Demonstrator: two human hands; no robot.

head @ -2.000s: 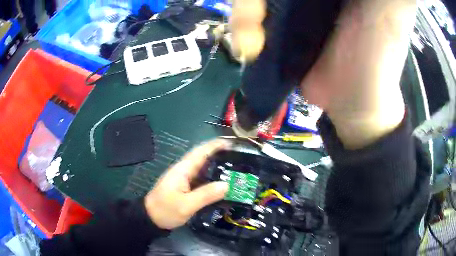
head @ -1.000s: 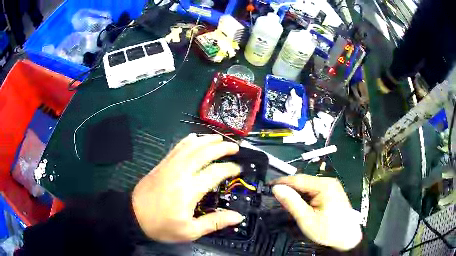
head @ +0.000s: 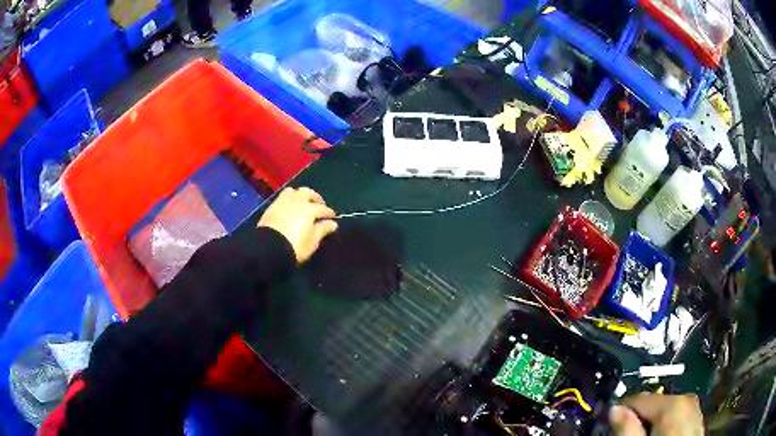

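Observation:
The open black power strip housing (head: 587,366) lies at the bottom right, with a green circuit board (head: 527,372) and yellow and red wires (head: 572,398) inside. My right hand (head: 659,415) is at the housing's right edge, cut off by the bottom of the picture; its fingers are bent, and what they hold is unclear. My left hand (head: 298,220) is at the mat's left edge, beside the upper left of the flat black plate (head: 357,260). Its fingers are bent down, with the fingertips near one end of a thin white wire (head: 425,210); I cannot tell whether they grip anything.
A red screw tray (head: 568,262) and a blue parts tray (head: 640,281) stand above the housing. A white socket housing (head: 442,146) lies further back. Two bottles (head: 636,168) stand at right. A red-orange tote (head: 111,192) and a blue tote (head: 255,38) flank the bench.
The view has swung left. My left hand has left the housing and reached to the mat's left edge. My right hand remains by the housing. The circuit board is uncovered again.

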